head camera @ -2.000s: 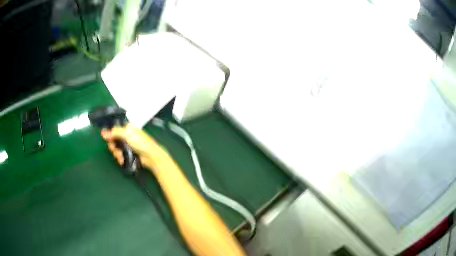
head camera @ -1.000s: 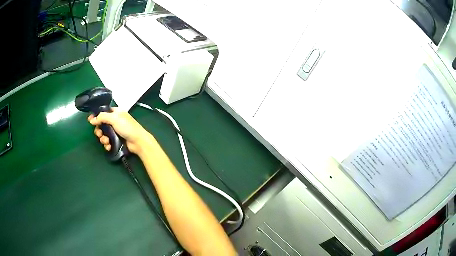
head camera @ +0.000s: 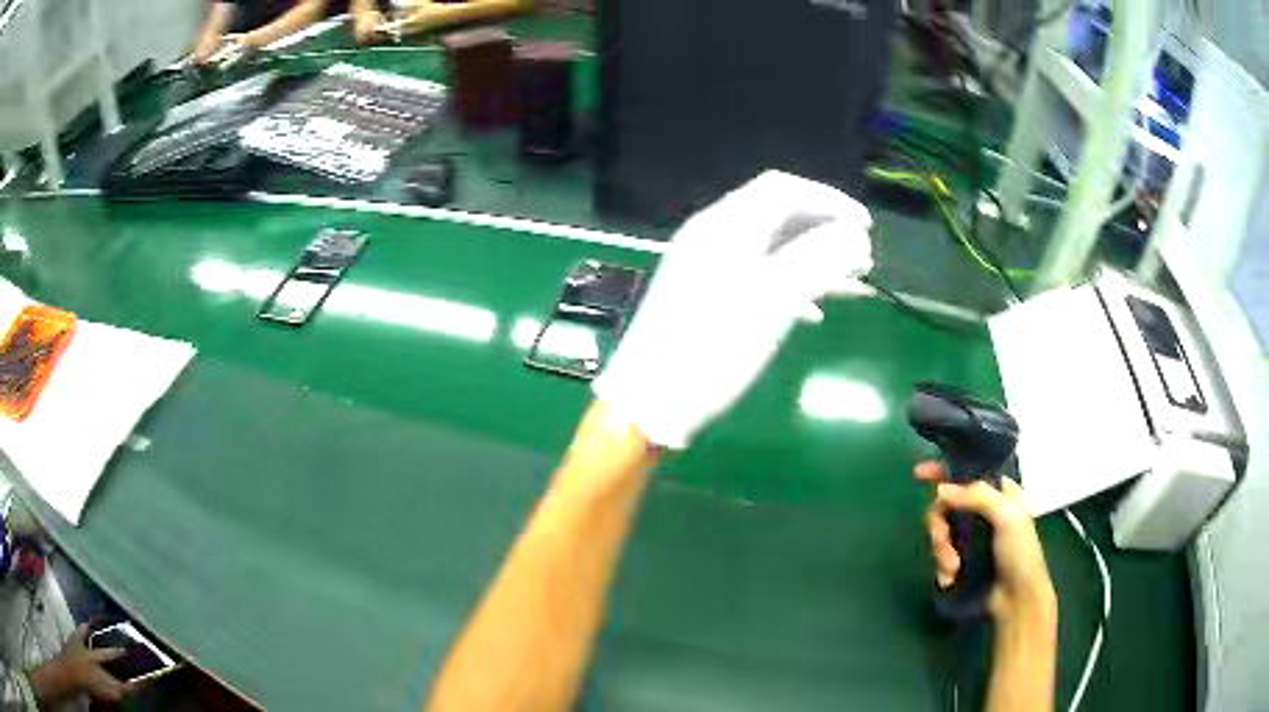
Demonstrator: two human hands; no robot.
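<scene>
My bare right hand (head camera: 999,536), at the right, is shut on the handle of a black barcode scanner (head camera: 963,424), its head pointing left. My left hand (head camera: 738,313), in a white glove, is raised over the middle of the green bench (head camera: 348,473). Its fingers are blurred and show a grey patch; whether it holds anything cannot be told. One phone unit (head camera: 564,348) lies just left of the glove, its right side close to or under it. Another phone unit (head camera: 316,278) lies farther left. A third phone unit (head camera: 1165,353) lies on the white box-shaped device (head camera: 1218,417).
A white sheet (head camera: 105,397) and orange tray (head camera: 31,359) lie at the left. A white panel (head camera: 1065,397) leans on the device; a white cable (head camera: 1102,598) runs down. Behind are a black case (head camera: 738,111), silvery trays (head camera: 348,118) and people's hands. A person's hand (head camera: 77,668) holds a phone, lower left.
The view has swung left, showing the left of the bench. My gloved left hand has come into view. The scanner, still in my right hand, now appears at the right.
</scene>
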